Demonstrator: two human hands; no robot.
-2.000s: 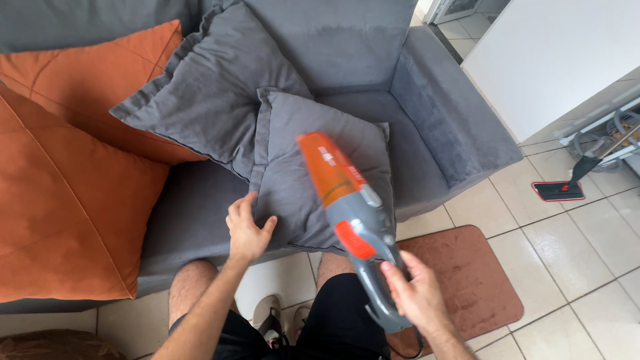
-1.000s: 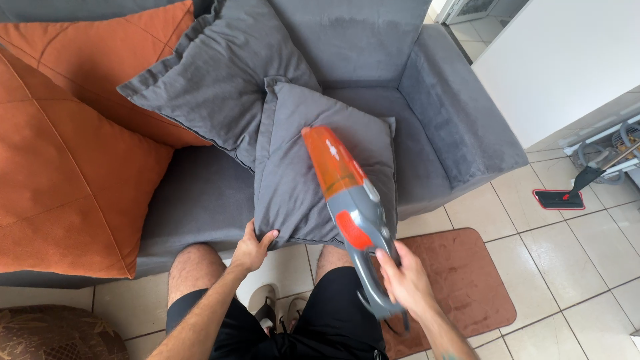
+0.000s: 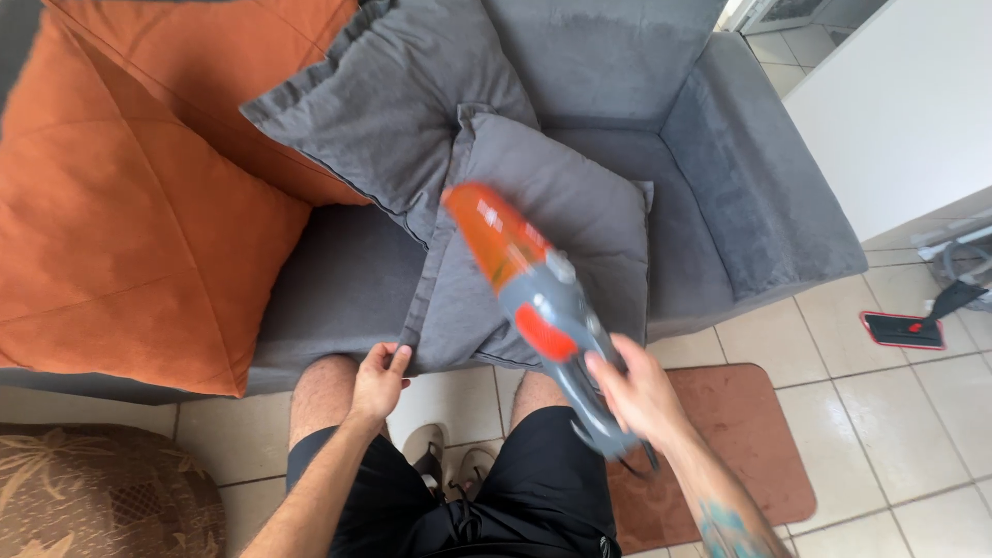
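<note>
A handheld vacuum cleaner [image 3: 535, 302] with a translucent orange nozzle is gripped at its handle by my right hand [image 3: 632, 387]. Its nozzle is over a grey cushion [image 3: 597, 201]; whether it touches the fabric I cannot tell. The near left corner of that cushion is pinched between the thumb and fingers of my left hand [image 3: 381, 380]. Another grey cushion [image 3: 387, 101] lies behind it, partly overlapped. Both rest on a grey sofa [image 3: 341, 271]. Part of the cushion's near edge is hidden behind the vacuum.
Two orange cushions [image 3: 132, 225] fill the sofa's left side. A patterned brown pouf [image 3: 108, 496] stands at the lower left. A brown mat [image 3: 721, 442] lies on the tiled floor, and a flat mop head [image 3: 903, 330] is at the right beside a white panel [image 3: 891, 101].
My left hand was spread at the grey cushion's left edge two seconds ago; it has moved down to the near corner and closed on it. The vacuum stays in my right hand over the cushion.
</note>
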